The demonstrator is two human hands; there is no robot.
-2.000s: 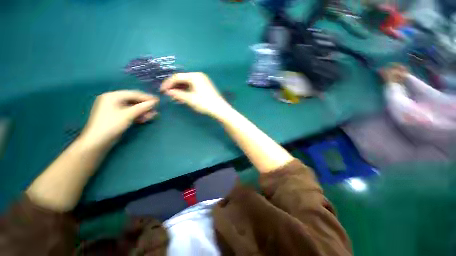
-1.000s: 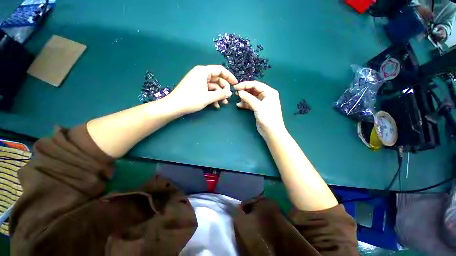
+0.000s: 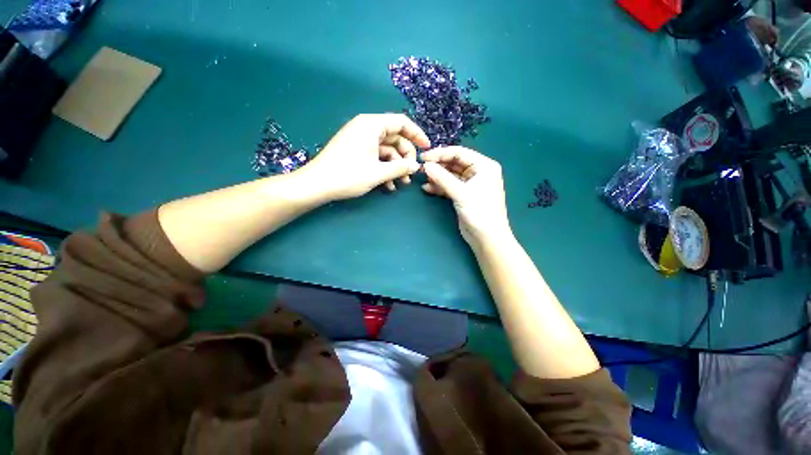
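Note:
A large loose heap of tiny dark, purplish glinting components [image 3: 437, 98] lies on the green mat just beyond my hands. A smaller pile of similar parts [image 3: 277, 151] lies beside my left forearm. A small dark cluster of parts [image 3: 543, 194] lies to the right of my right hand. My left hand [image 3: 373, 158] and my right hand [image 3: 464, 178] meet fingertip to fingertip at the near edge of the big heap. A tiny dark speck shows between the fingertips, too small to make out. Both hands are bare.
A tan cardboard piece [image 3: 108, 92] and a black box [image 3: 25, 107] are at left. A crumpled clear plastic bag [image 3: 642, 174], tape rolls [image 3: 689, 238] and black equipment [image 3: 742, 213] are at right. A red container [image 3: 652, 11] and another person's hand [image 3: 788, 75] are at upper right.
The blurred view has swung and steadied since the earliest frame. Over the last second the hands stay together at almost the same place near the heap.

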